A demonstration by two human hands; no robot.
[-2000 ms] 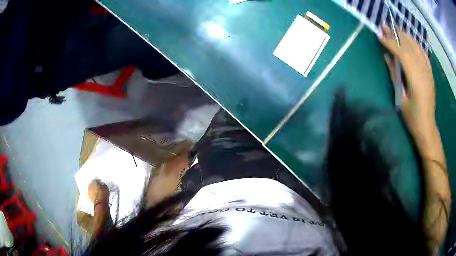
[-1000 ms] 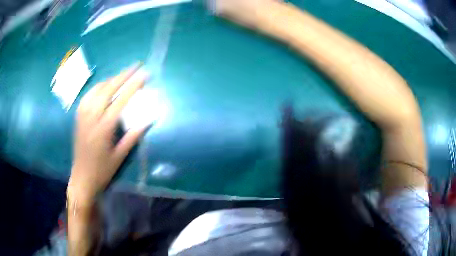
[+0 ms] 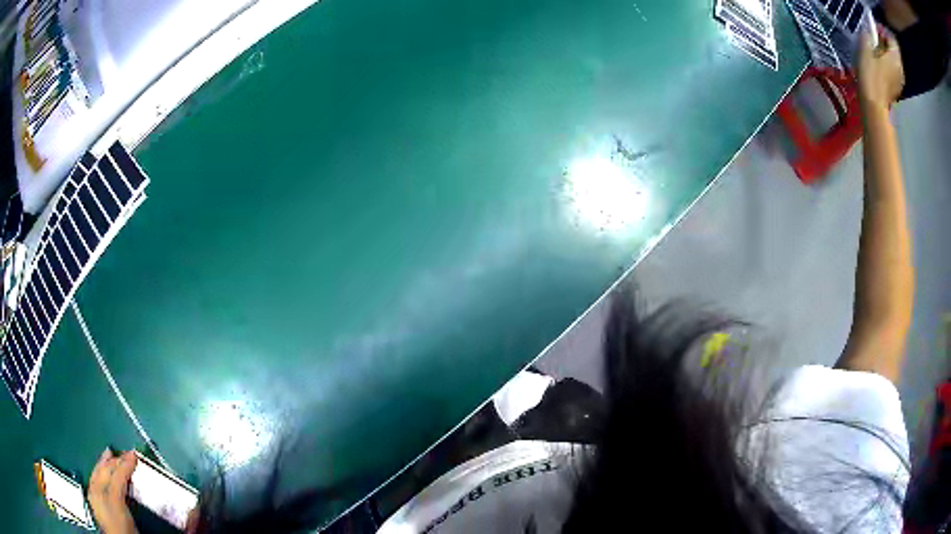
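My left hand (image 3: 112,492), at the lower left edge of the picture, holds a white module (image 3: 163,488) by its edges, low over the mat. Another white module with a yellow tab (image 3: 65,494) lies on the mat left of that hand. My right arm is stretched out to the upper right. My right hand (image 3: 881,68), small in view, has its fingers closed on the end of a dark-striped adhesive sheet (image 3: 843,13). Whether it also holds tweezers cannot be seen.
The green mat (image 3: 355,229) has dark-striped sheets at its left edge (image 3: 65,256) and more striped sheets at its upper right corner (image 3: 749,29). A red stool (image 3: 824,130) stands beyond the right edge. A person's dark clothing (image 3: 923,57) is beside my right hand. Dark hair hides the lower middle.
The view has swung right. My left hand has come up from the cardboard box to the mat and now holds a module. My right hand has moved from the first striped sheets to the far right corner.
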